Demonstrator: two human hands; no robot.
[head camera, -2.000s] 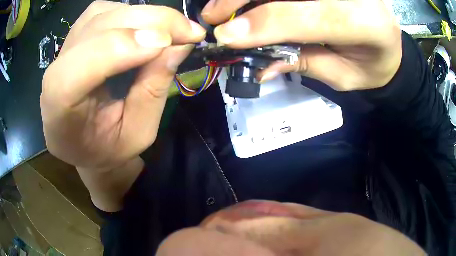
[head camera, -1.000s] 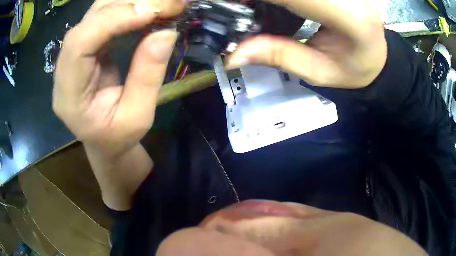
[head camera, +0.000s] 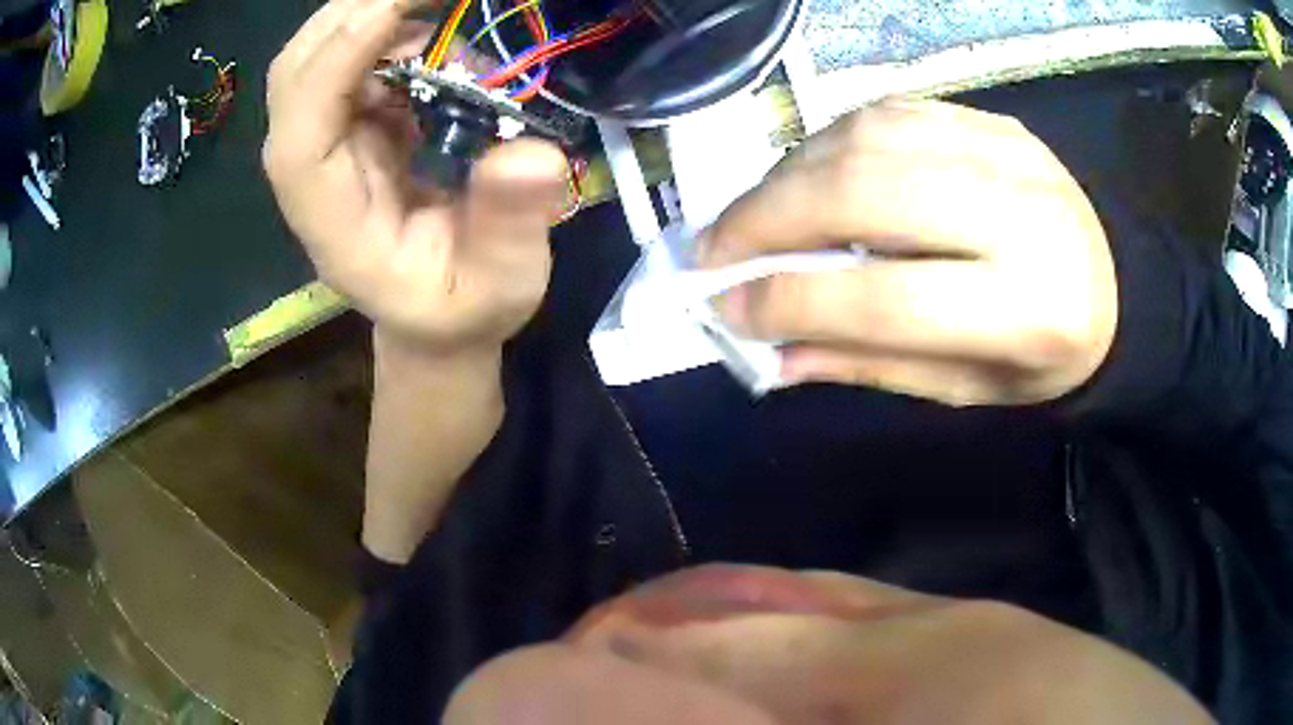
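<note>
My left hand (head camera: 411, 213) holds the camera module (head camera: 457, 128), a small board with a stubby black lens barrel pointing down. Red, yellow and blue connector wires (head camera: 532, 57) run from it into the black camera housing (head camera: 681, 64) at the top edge. My right hand (head camera: 922, 255) grips the white mounting bracket (head camera: 659, 333), which is tilted above the lap and partly hidden by the fingers. A white arm of the bracket reaches up towards the housing.
The dark bench (head camera: 156, 283) has a worn yellowish edge. A small clear part with thin wires (head camera: 163, 142) and a yellow tape roll (head camera: 74, 57) lie at the left. Cardboard (head camera: 213, 538) is below left. White and black parts sit at the far right.
My right hand has left the board and taken hold of the white bracket, which has turned. My left hand has moved right with the camera module. The black housing has come into clear view.
</note>
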